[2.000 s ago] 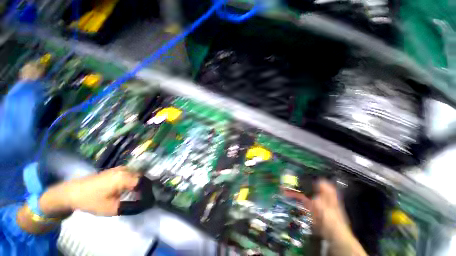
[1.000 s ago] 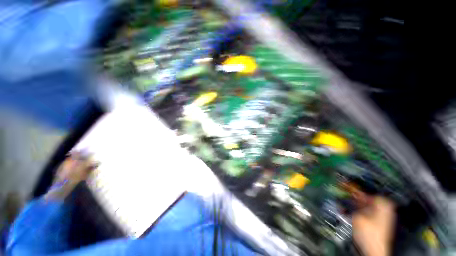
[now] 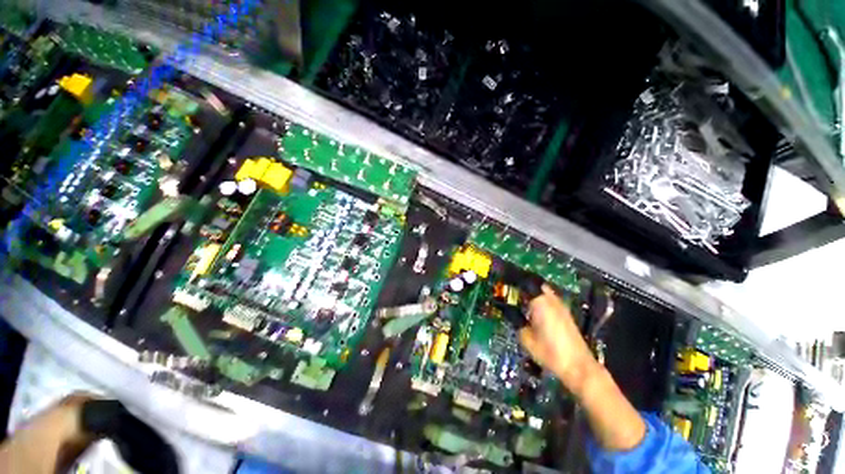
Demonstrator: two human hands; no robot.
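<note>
My right hand (image 3: 559,344) reaches over a green circuit board (image 3: 482,347) right of centre, its fingertips down among the parts near the yellow blocks. The fingers hide what is under them, and I cannot tell whether they hold a part. My left hand (image 3: 42,442) is cut off and blurred at the bottom left corner, away from the boards. Its fingers end in black, possibly finger cots, beside something white. I cannot tell whether it grips anything. Another populated board (image 3: 306,268) lies left of my right hand, in a black carrier (image 3: 375,356).
More boards lie at the far left (image 3: 111,180) and lower right (image 3: 709,384). A metal rail (image 3: 435,180) runs behind them. Beyond it stand bins of small black parts (image 3: 445,88) and a black bin of silver strips (image 3: 681,157). A blurred blue cord (image 3: 102,120) crosses the upper left.
The view has turned and sharpened. My right hand is still over the right-hand board. My left hand, earlier over the line's front edge and then over a white surface, is now at the bottom left corner.
</note>
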